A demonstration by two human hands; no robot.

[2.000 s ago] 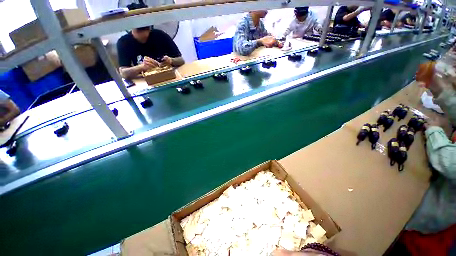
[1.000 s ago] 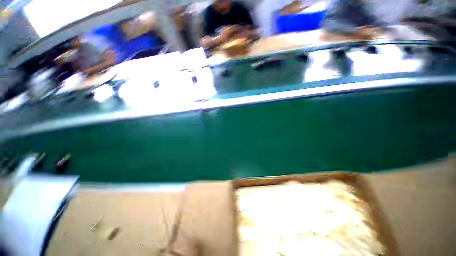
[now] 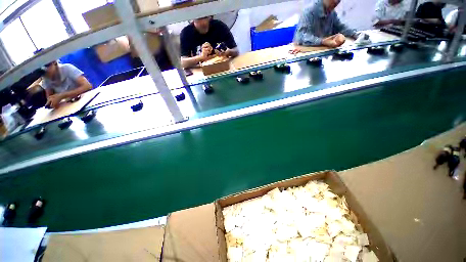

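Observation:
An open brown cardboard box (image 3: 220, 233) lies nearest in front of me at the bottom centre. It is full of loose cream-coloured slips (image 3: 294, 225), some against its right wall. Neither of my hands is in the picture. A few black pieces with pale bands (image 3: 449, 157) lie on the cardboard at the right edge, partly cut off.
Brown cardboard bench cover (image 3: 409, 189) surrounds the box. A green conveyor belt (image 3: 245, 148) runs behind it, with two black units (image 3: 37, 209) at the far left. A white sheet (image 3: 20, 245) lies lower left. Workers (image 3: 207, 43) sit across the line beneath a metal frame (image 3: 153, 66).
The view swung left, then partly back. A hand with a beaded bracelet at the box's lower edge has left the picture. Most of the black pieces on the right are now out of view.

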